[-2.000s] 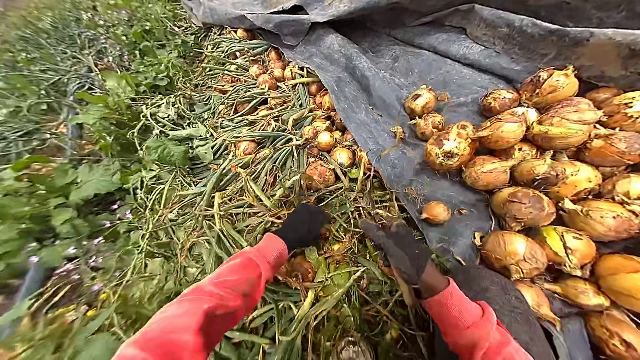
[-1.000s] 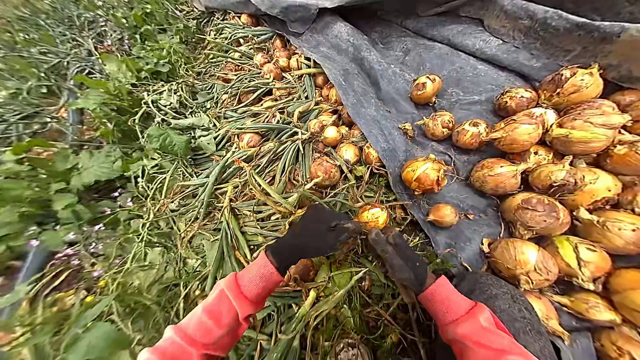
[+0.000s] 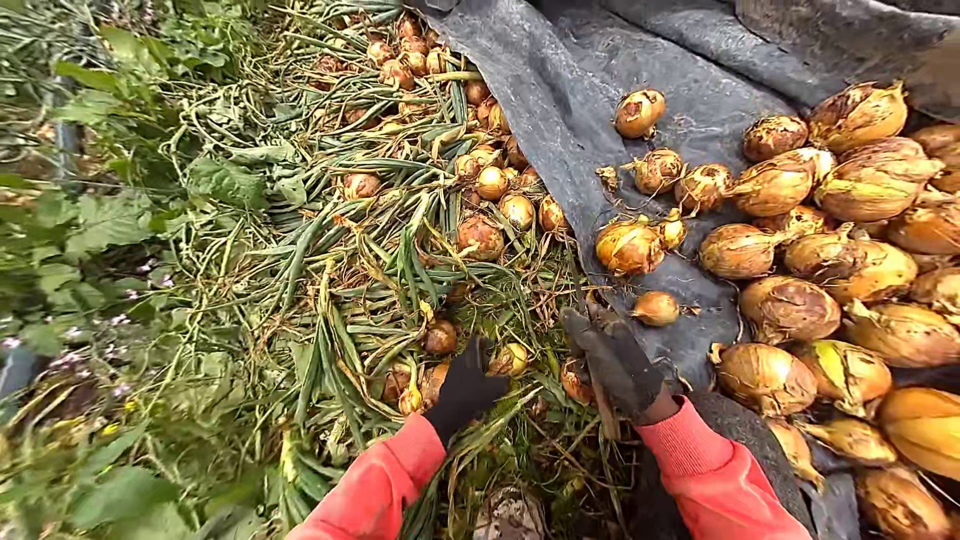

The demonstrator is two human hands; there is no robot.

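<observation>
My left hand, in a black glove, has its fingers apart between a small onion on its right and brown onions among the leaves on its left. My gloved right hand is closed around a thin tool, apparently a knife, with a brown handle below the palm and a narrow dark part pointing up past the fingers. Another onion lies just left of that hand. A small onion and a larger one rest on the dark fabric sheet.
Many trimmed onions are gathered on the sheet at right. Onions with long green tops cover the ground in the middle, running up along the sheet's edge. Leafy weeds grow at left. A whitish object shows at the bottom.
My hands, together at an onion one second ago, are now apart. A small onion now sits beside the larger one on the sheet. That larger onion was absent from its spot two seconds ago.
</observation>
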